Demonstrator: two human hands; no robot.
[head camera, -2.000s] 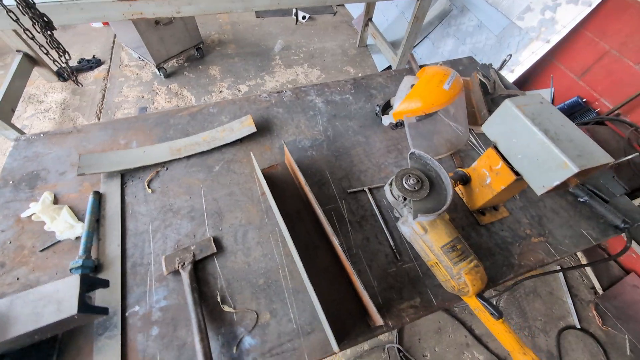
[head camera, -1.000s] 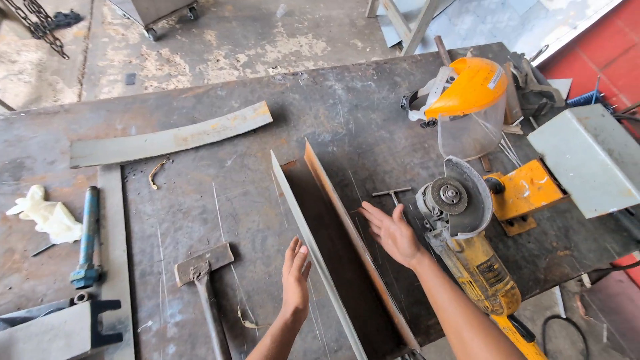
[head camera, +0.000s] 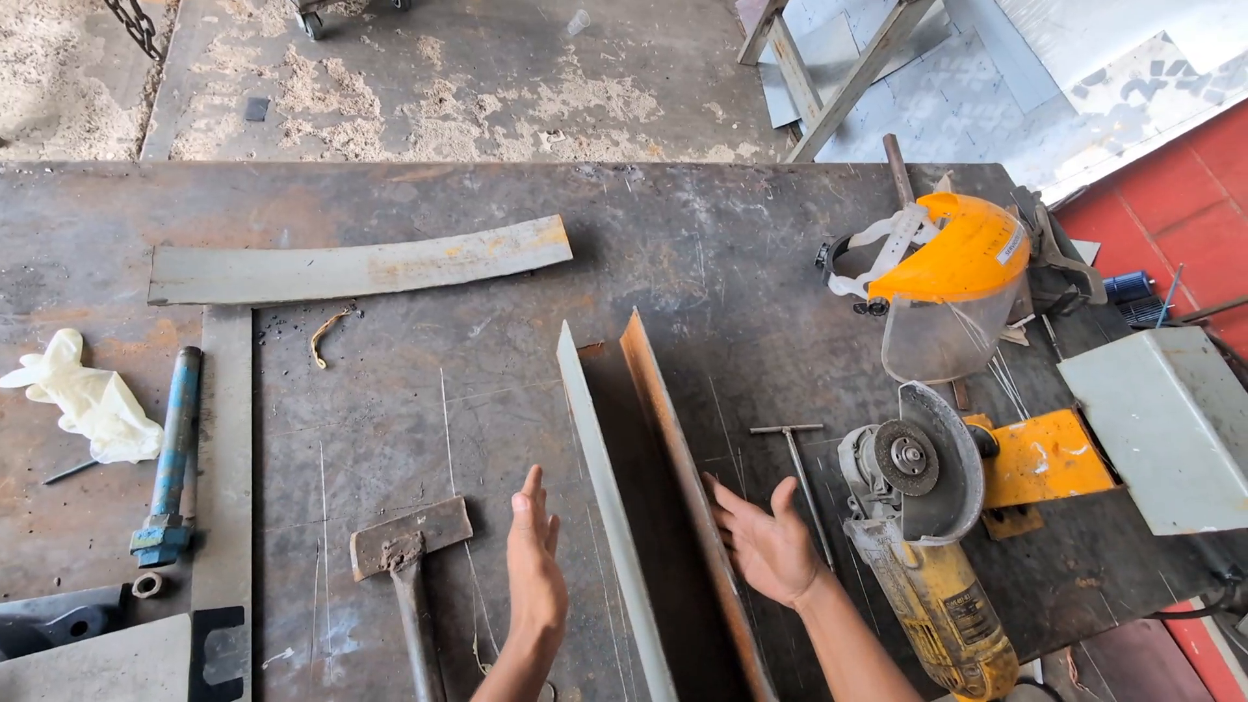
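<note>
A steel channel (head camera: 673, 546) lies on the metal workbench, its two flanges standing up, one grey and one rusty. My left hand (head camera: 536, 565) is held upright just left of the grey flange, fingers extended, holding nothing. On the other side, my right hand (head camera: 770, 546) is spread palm up with its fingertips at the rusty flange; whether they touch it I cannot tell. A hammer with a steel head (head camera: 411, 538) lies left of my left hand. Right of my right hand are a T-shaped metal rod (head camera: 804, 483) and a yellow angle grinder (head camera: 926, 585) with a disc and guard.
A curved steel strip (head camera: 361, 271) lies toward the back. At left are a pale glove (head camera: 83, 400), a blue pipe-like tool (head camera: 174, 458), a nut (head camera: 147, 585) and a flat steel bar (head camera: 224, 439). A face shield (head camera: 951, 258) and a grey metal box (head camera: 1165, 429) stand at right.
Both hands, not in view two seconds ago, came in from below on either side of the channel. The left hand has since turned more edge-on. The view has tilted and shifted.
</note>
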